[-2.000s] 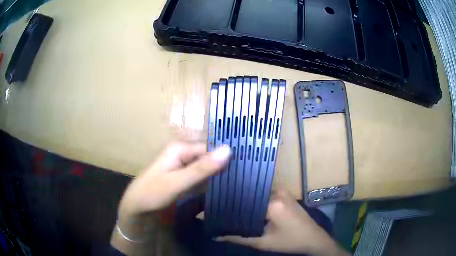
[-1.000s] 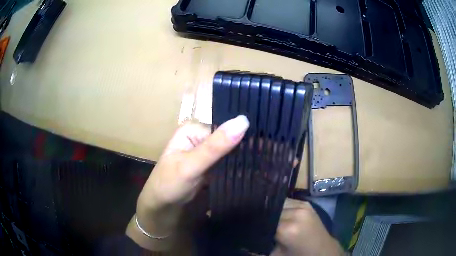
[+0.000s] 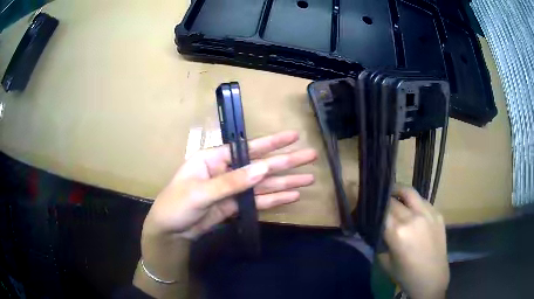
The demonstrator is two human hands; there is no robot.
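Note:
My left hand (image 3: pixel 205 187) holds two dark phone middle frames (image 3: pixel 232 117) upright, edge on, between thumb and palm, with its other fingers spread behind them. My right hand (image 3: pixel 413 239) holds several dark middle frames (image 3: pixel 375 140) in a fanned bunch, blurred at the right. One frame (image 3: pixel 332 149) leans out at the left of that bunch, and one (image 3: pixel 430 105) shows its face at the right with camera holes at the top. I cannot tell which of these are gripped and which lie on the table.
A stack of black blister trays (image 3: pixel 304 35) lies beyond the hands. A dark pile of frames (image 3: pixel 29 49) is at the far left of the tan table (image 3: pixel 117 87). Ridged whitish tray edges (image 3: pixel 515 105) stand at the right rim.
The stack held between both hands is now split: two frames stay in my left hand and the rest have moved right in my right hand, over where the single frame lay.

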